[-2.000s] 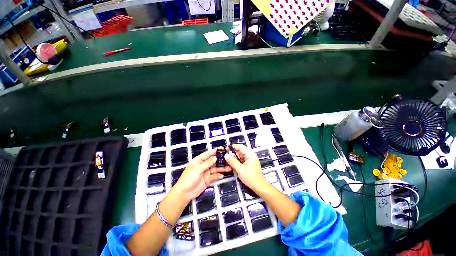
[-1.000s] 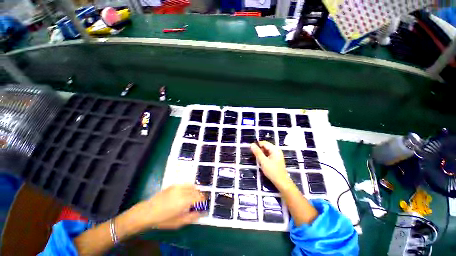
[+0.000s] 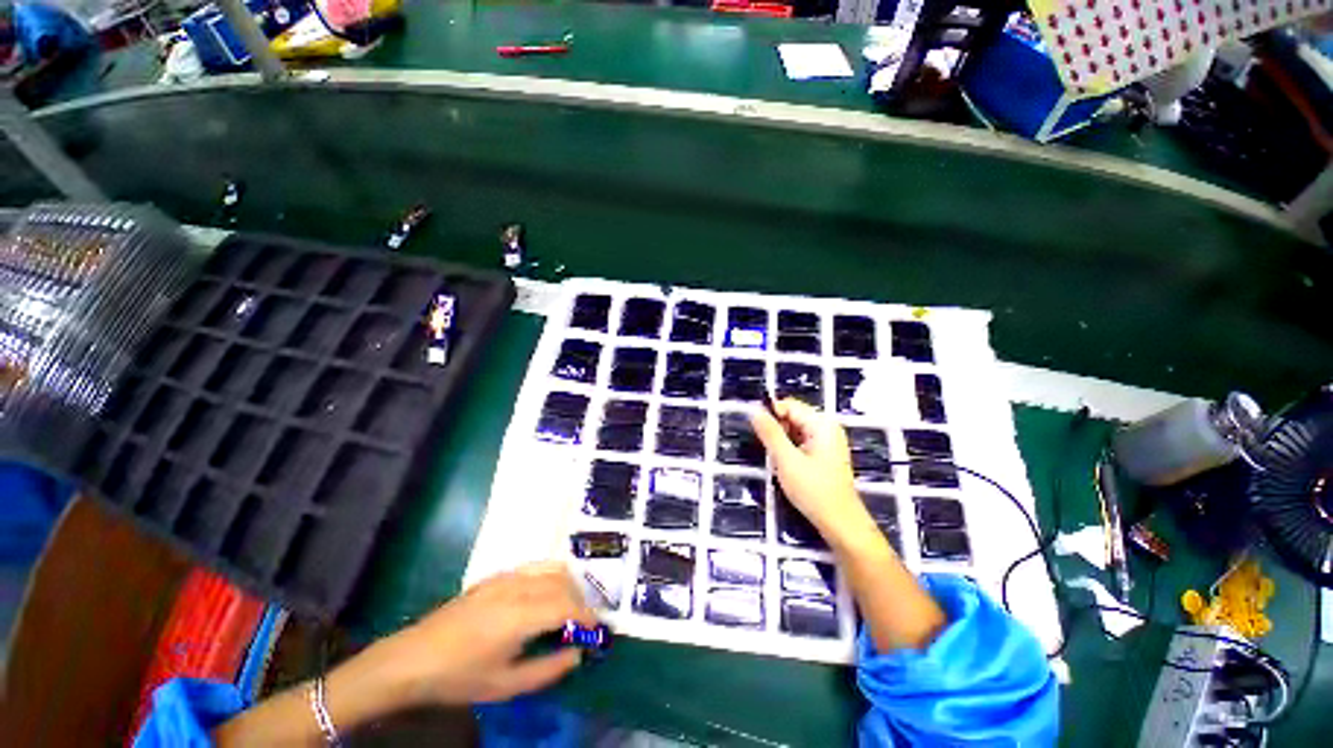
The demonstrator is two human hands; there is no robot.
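A white blister tray (image 3: 515, 538) lies in front of me, most pockets holding glossy black squarish units. My left hand (image 3: 504, 636) is at its front left corner, shut on a small dark unit (image 3: 586, 637) with a blue glint, by the tray's front edge. Just above it, a pocket holds one small dark piece (image 3: 598, 545) in its upper part. My right hand (image 3: 807, 460) is over the tray's middle, closed around a thin dark tool (image 3: 768, 399) whose body is mostly hidden by the fingers. A black cable (image 3: 965, 475) runs right from near this hand.
Left are a black blister tray (image 3: 300, 417) with a narrow circuit piece (image 3: 440, 329) and a clear tray stack (image 3: 91, 314). A green belt (image 3: 643, 190) runs behind, bearing small pieces. Right are a grey bottle (image 3: 1187, 441), fan (image 3: 1304, 475), yellow pieces (image 3: 1235, 599) and power strip (image 3: 1202, 684).
My hands were together over the tray's middle around a black unit; they are now apart. My left hand has moved to the front left corner and, lately, slightly nearer me, uncovering a pocket. The view has shifted.
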